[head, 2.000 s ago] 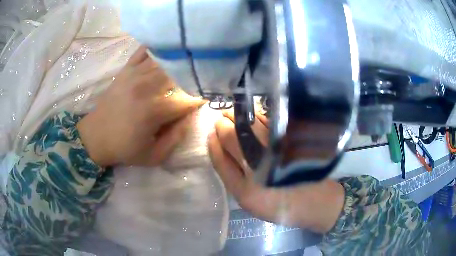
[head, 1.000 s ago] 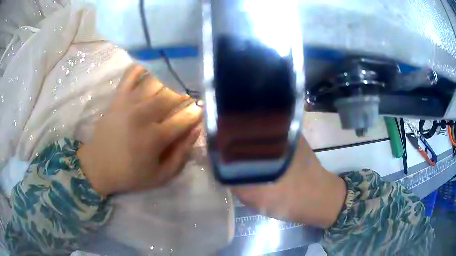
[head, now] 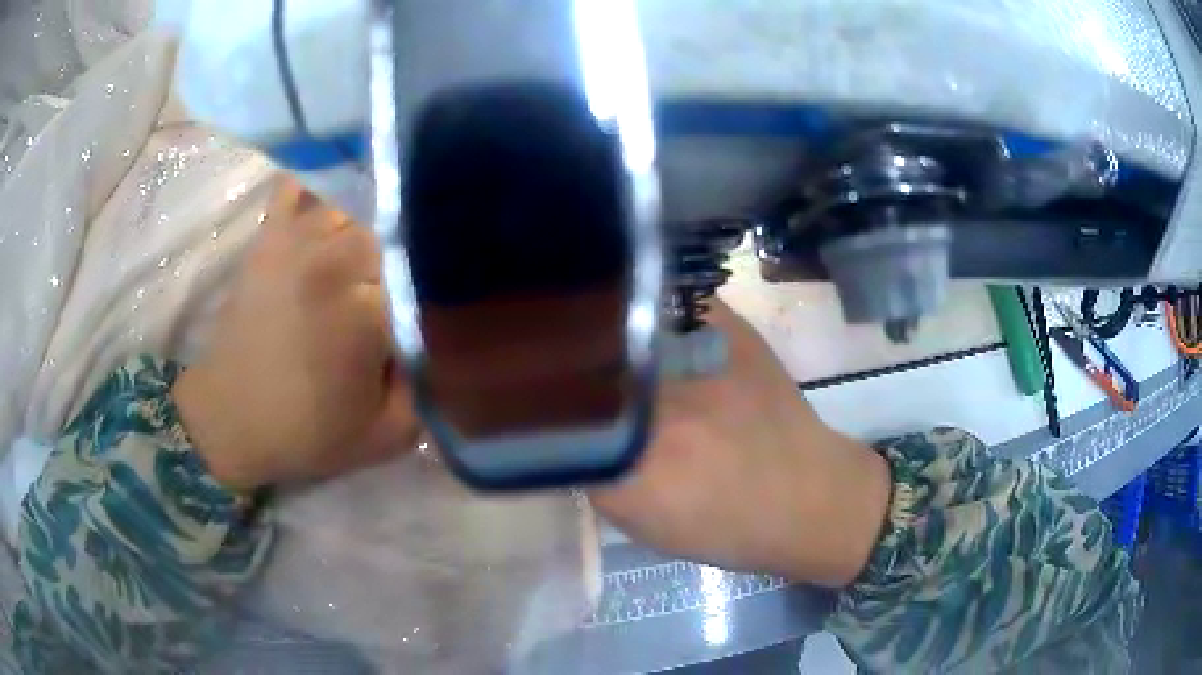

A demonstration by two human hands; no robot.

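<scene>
The sheer, sparkly garment fabric [head: 396,580] lies under my left hand, spreads down over the table's front edge and is heaped at the left. My left hand [head: 297,343] rests on the cloth left of the machine's shiny dark-faced part; its fingertips are hidden. My right hand [head: 751,462] reaches in from the right, its fingers hidden behind the same part. The sewing machine head [head: 791,53], white with a blue stripe, fills the top. The needle and presser foot are hidden.
At the right on the table lie a green-handled tool [head: 1015,338], a thin dark tool [head: 1045,363], snips [head: 1107,375] with orange-red and blue handles, and black loop handles [head: 1110,311]. Ruler tape [head: 659,589] runs along the front edge. Blue baskets [head: 1167,488] stand below right.
The machine head and its shiny part appear further left, now covering the needle area and the fingers of both hands. My left hand has shifted slightly left and still touches the cloth.
</scene>
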